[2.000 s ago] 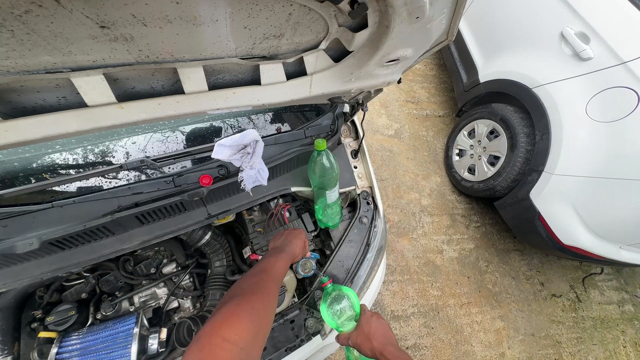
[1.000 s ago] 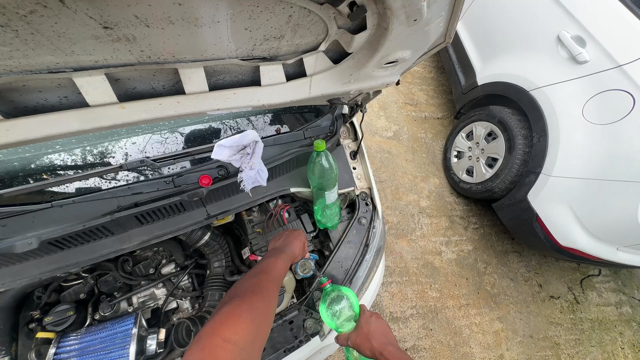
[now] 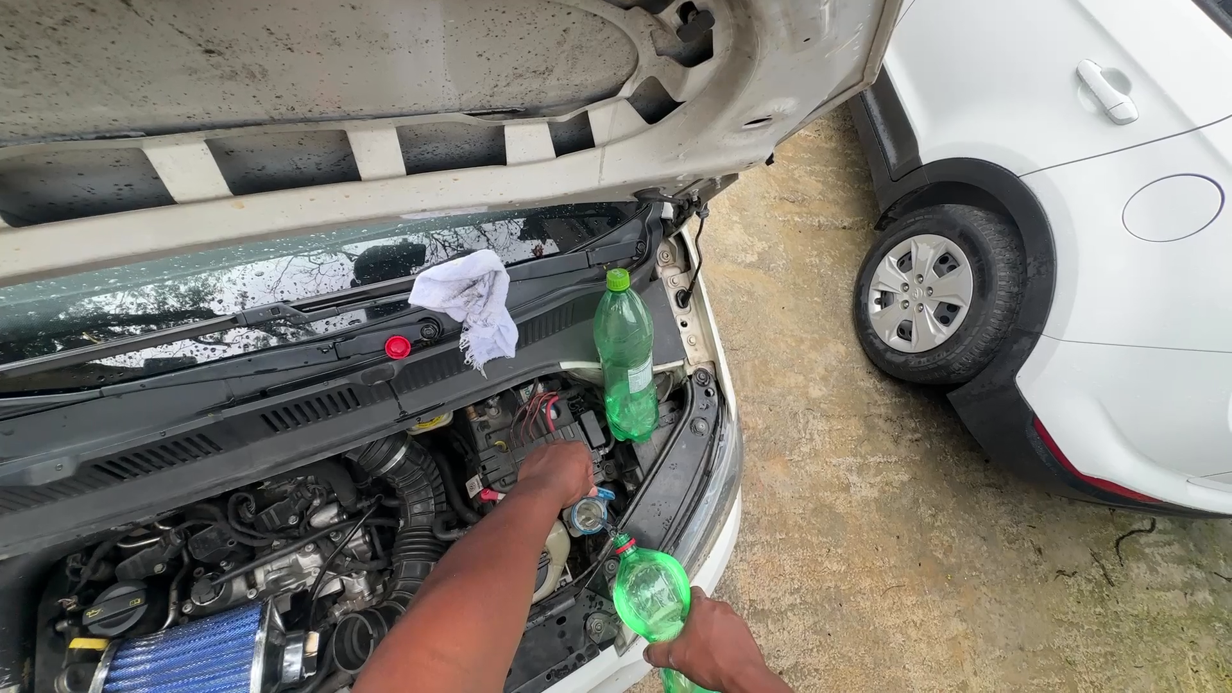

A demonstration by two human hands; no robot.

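My left hand [image 3: 558,472] is closed by the battery, against a small round cup-like container [image 3: 586,516] with a blue edge; its fingers are largely hidden, but it appears to hold this container. In my right hand [image 3: 707,647] is a green plastic bottle [image 3: 652,589], tilted so that its uncapped neck with a red ring meets the container's edge. Clear liquid seems to run between them. A second green bottle [image 3: 626,356], capped, stands upright beside the battery [image 3: 515,438]. A white cloth [image 3: 472,300] and a red bottle cap [image 3: 397,346] lie on the cowl below the windshield.
Above the engine bay is the raised hood [image 3: 289,202]. A blue cone air filter [image 3: 188,654] and a ribbed intake hose [image 3: 416,505] sit at the lower left. Beyond the concrete ground [image 3: 808,462], another white car [image 3: 1136,289] is parked at the right.
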